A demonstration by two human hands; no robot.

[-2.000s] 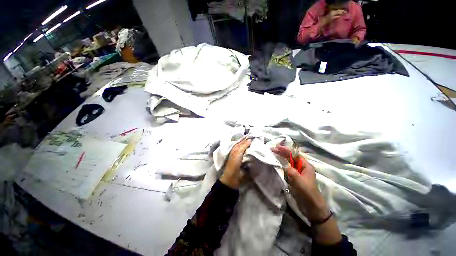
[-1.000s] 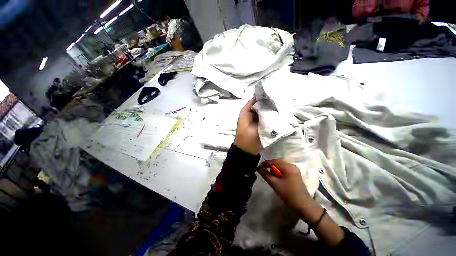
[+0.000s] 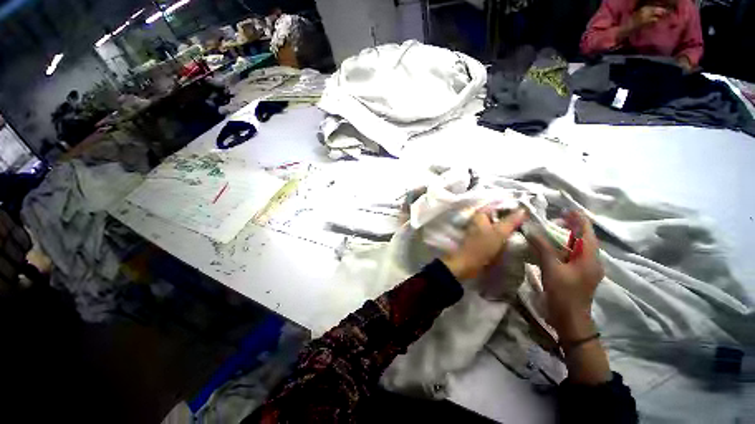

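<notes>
An off-white garment (image 3: 654,265) lies in folds on the table, its near part bunched up around my hands. My left hand (image 3: 483,242) grips a gathered part of the cloth; its fingertips are blurred. My right hand (image 3: 571,269) is raised just to the right, with the red-orange handled snips (image 3: 576,242) in the palm. The snips' blades cannot be made out. Whether my right fingers also touch the cloth is unclear.
A rounded off-white garment pile (image 3: 397,87) lies beyond my hands. Dark grey garments (image 3: 662,99) lie at the back right by a person in pink (image 3: 646,29). A printed paper (image 3: 203,199), a yellowish strip (image 3: 277,203) and black loops (image 3: 237,134) lie on the left of the white table (image 3: 273,281).
The flap with fasteners that my left hand held up is now folded into bunched cloth. Both hands have moved right, and my right hand has risen beside my left.
</notes>
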